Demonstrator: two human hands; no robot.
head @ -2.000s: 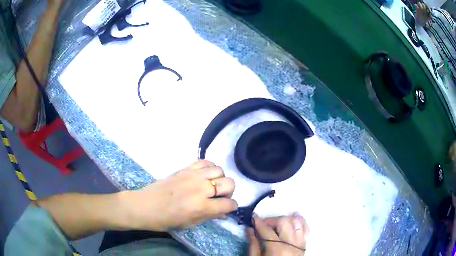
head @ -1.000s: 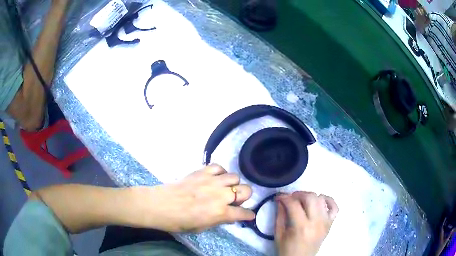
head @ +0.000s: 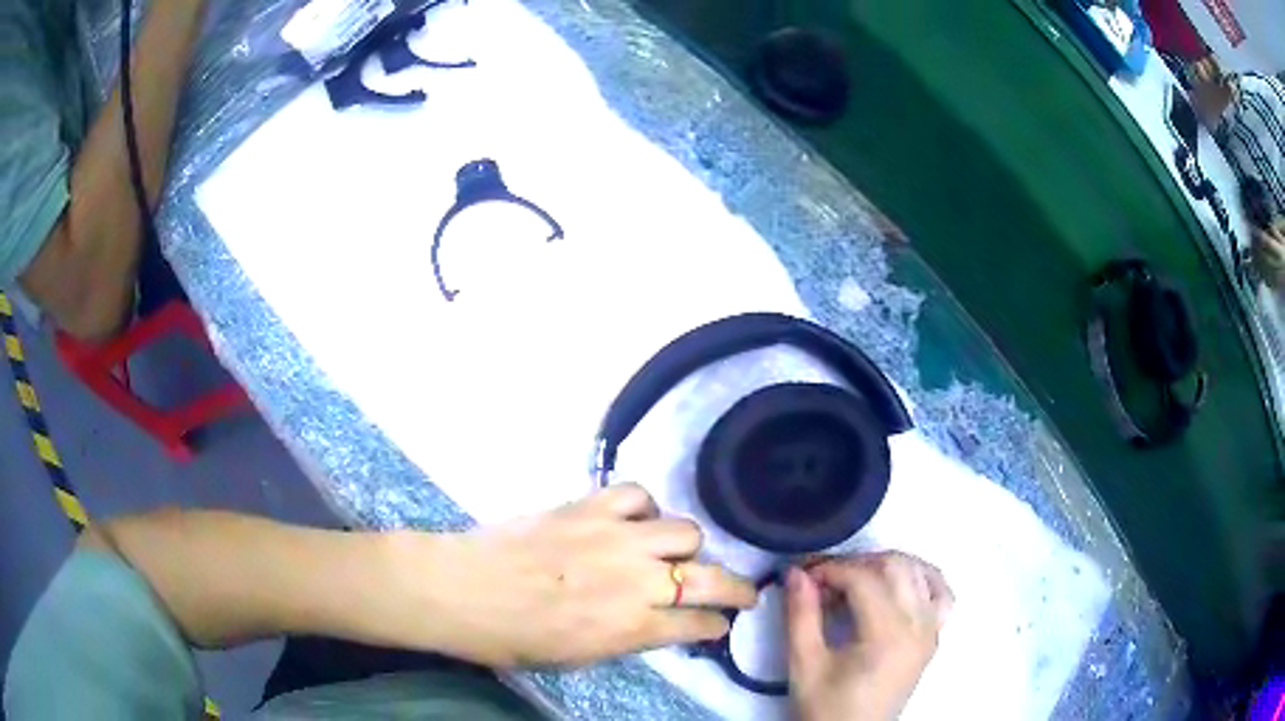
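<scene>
A black headband arcs over a round black ear cup on the white sheet. My left hand, with a ring, lies at the headband's left end, its thumb and fingers on a black yoke just below the ear cup. My right hand pinches the other side of the same yoke. The fingers hide part of the yoke, and no wire shows clearly. A loose yoke lies open on the sheet further up.
More yokes lie by a labelled bag at the top left. Another person's arm and a red stool are at left. The green conveyor carries a headset and a round black part.
My right hand has moved up from the yoke's lower side and now pinches its upper right arm. The wire seen earlier no longer shows. The whole view has shifted slightly.
</scene>
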